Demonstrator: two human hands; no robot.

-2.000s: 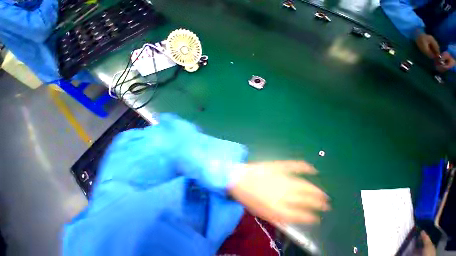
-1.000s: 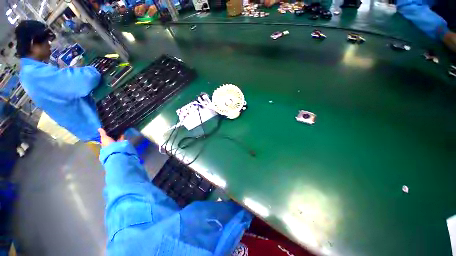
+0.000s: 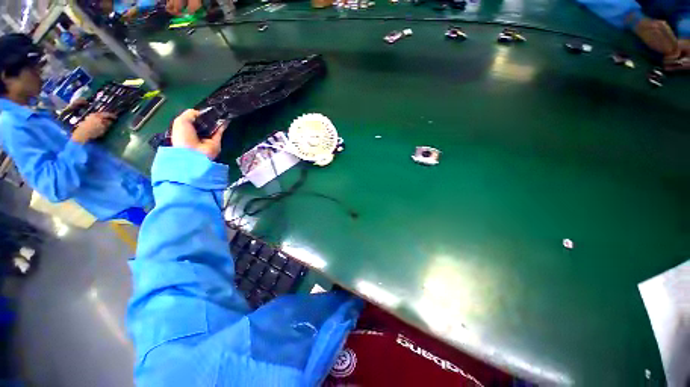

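My left hand [image 3: 197,134] grips the near left corner of a large black blister tray [image 3: 261,89] with rows of pockets. The tray is tilted over the green bench at the upper left, behind the small fan. Whether its pockets hold watches cannot be told. My right hand is not in view. A watch showing its back [image 3: 426,156], a silver-grey square with a dark round sensor, lies alone on the mat. A tiny white piece [image 3: 568,243] lies to its right.
A cream fan [image 3: 313,138] stands by a white box [image 3: 266,160] with loose cables. Another black tray [image 3: 265,270] is below the bench edge. White paper [image 3: 669,314] lies at right. Several watch units line the far side. A person in blue [image 3: 57,159] is at left; another person's hands [image 3: 662,38] are upper right.
My left hand has moved up to the tray and taken hold of its near corner. The tray has shifted right and tilted. The view has turned slightly, bringing more paper in at right.
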